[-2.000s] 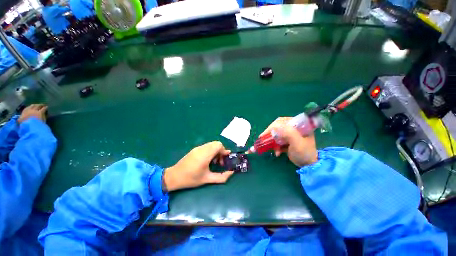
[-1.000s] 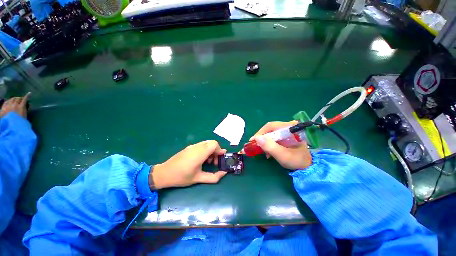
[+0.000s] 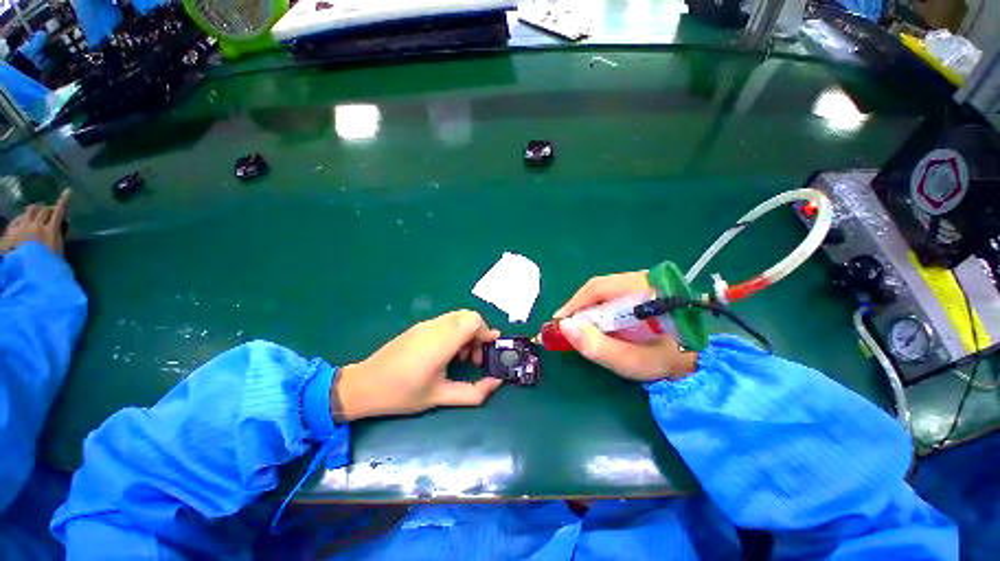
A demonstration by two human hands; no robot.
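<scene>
A small black housing (image 3: 512,359) with paler details inside lies on the green bench in front of me. My left hand (image 3: 422,367) grips its left side between thumb and fingers. My right hand (image 3: 625,334) holds the dispensing syringe (image 3: 614,316) like a pen, tilted, with its red end toward the housing. The needle tip is at the housing's upper right edge; whether it touches is too small to tell. The green adapter (image 3: 680,305) is at the syringe's rear. A white wiping paper (image 3: 510,285) lies just beyond the housing.
Three black housings (image 3: 538,152) (image 3: 251,167) (image 3: 128,184) lie farther back. The glue dispenser controller (image 3: 877,287) stands at right, joined by a looping air hose (image 3: 817,236). Another person's hand (image 3: 37,227) is at far left. A green fan (image 3: 236,22) and papers (image 3: 395,15) are at the back.
Since one second ago, the syringe's rear has turned and the hose loop has shifted right. The far housings have moved slightly left. The view shifted from the oldest frame. My left hand keeps its hold.
</scene>
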